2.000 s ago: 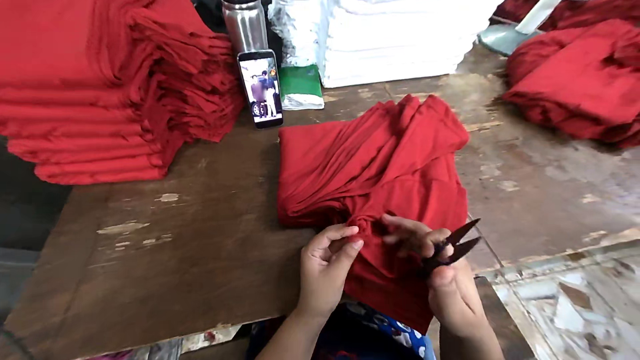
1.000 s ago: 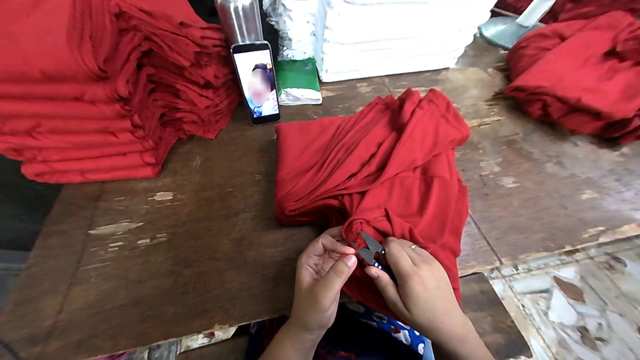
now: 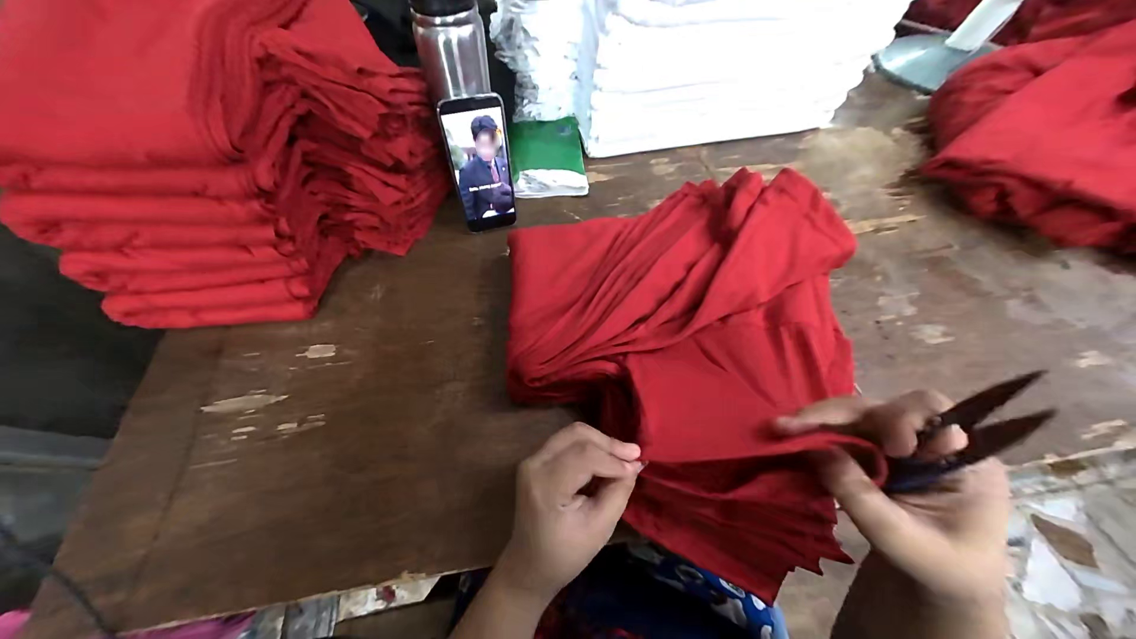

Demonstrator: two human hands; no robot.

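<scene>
Red fabric point(image 3: 701, 293) lies in folds on the wooden table, its near part hanging over the front edge. My left hand point(image 3: 572, 497) pinches the cloth's edge between thumb and fingertips, at the near left of the bundle. At the near right, my right hand point(image 3: 923, 497) grips another part of the same edge, slightly blurred. Dark thread snips point(image 3: 985, 426) are also held in that hand, tucked among the fingers, with their blades apart and pointing right, away from the cloth.
A tall stack of folded red fabric point(image 3: 204, 240) stands at left. Behind the bundle are a phone point(image 3: 479, 164), a steel bottle point(image 3: 450, 53), a green packet point(image 3: 548, 155) and a white fabric stack point(image 3: 728, 71). More red cloth point(image 3: 1047, 133) lies at right, near a round base point(image 3: 932, 60).
My right hand, with the snips, has moved right from beside my left fingertips and now holds the cloth. The snips' blades, near the left fingers a second ago, now point away. A cloth edge is spread between both hands.
</scene>
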